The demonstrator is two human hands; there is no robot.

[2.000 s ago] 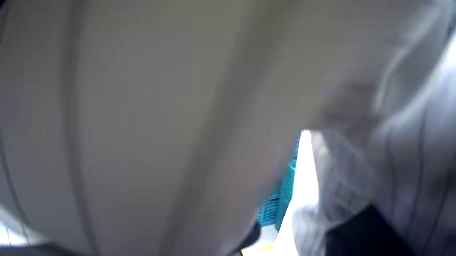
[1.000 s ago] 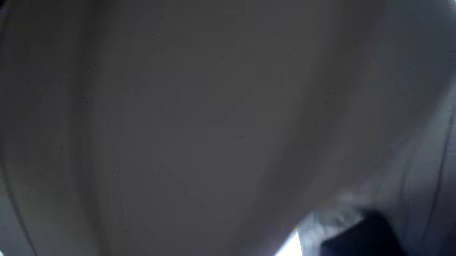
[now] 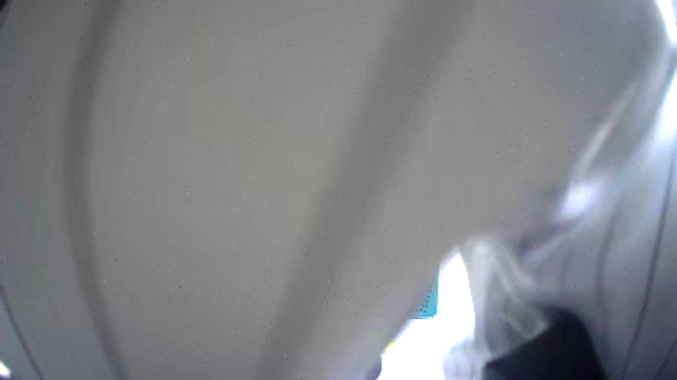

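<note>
A white striped shirt [image 3: 223, 185] covers the lens and fills most of the picture, blurred and close. Through a small gap at the lower right, a bit of a teal plastic crate [image 3: 425, 303] with a grid side shows. A dark shape [image 3: 549, 352] sits at the bottom right against the striped cloth; I cannot tell whether it is a glove, a sleeve or something else. A smaller dark shape [image 3: 375, 368] lies at the bottom edge of the gap. Neither of my hands can be made out for certain.
A very bright white area [image 3: 449, 326] shows in the gap beside the crate. A tiny yellow spot [image 3: 390, 346] lies at the gap's left edge. More striped cloth [image 3: 631, 260] hangs on the right. The cloth hides everything else.
The cloth darkened and closed over most of the gap a second ago; now it is lighter and the gap is open again, showing a smaller piece of the teal crate than two seconds ago.
</note>
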